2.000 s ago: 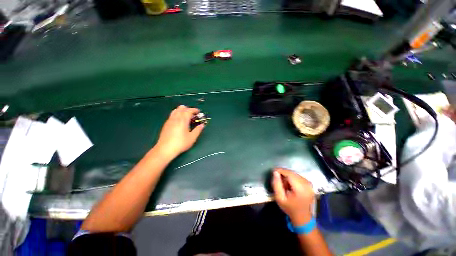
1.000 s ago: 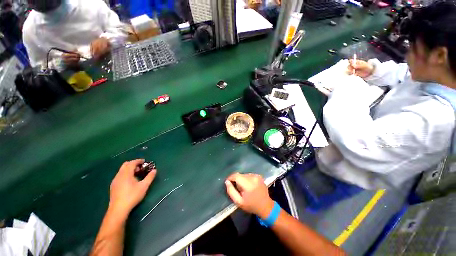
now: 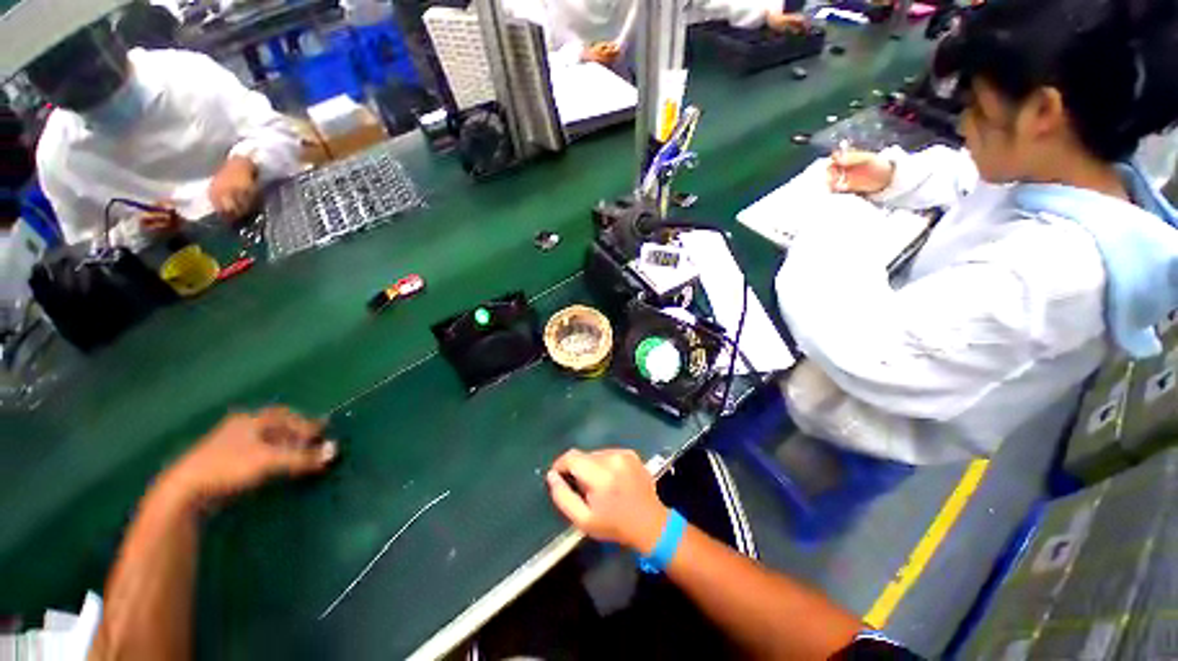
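My left hand (image 3: 248, 452) is over the green mat (image 3: 426, 446) at the left, blurred, palm down with fingers bent. A small dark thing with a pale spot shows at its fingertips; blur and the fingers hide its shape and whether it is gripped. My right hand (image 3: 610, 497) rests at the mat's front edge with fingers curled in and nothing visible in it. A blue strap (image 3: 664, 542) is around its wrist. A thin pale strand (image 3: 384, 553) lies on the mat between my hands.
A black stand (image 3: 491, 342), a round tan-rimmed pot (image 3: 578, 340) and a black fan (image 3: 665, 362) stand beyond my right hand. A small red and black item (image 3: 397, 292) lies farther back. A white-coated person (image 3: 956, 284) writes at the right; another (image 3: 155, 142) works across the bench.
The view has swung toward the right and the far bench. My left hand has shifted left relative to the strand, and the thing at its fingers shows less clearly. My right hand remains curled near the edge.
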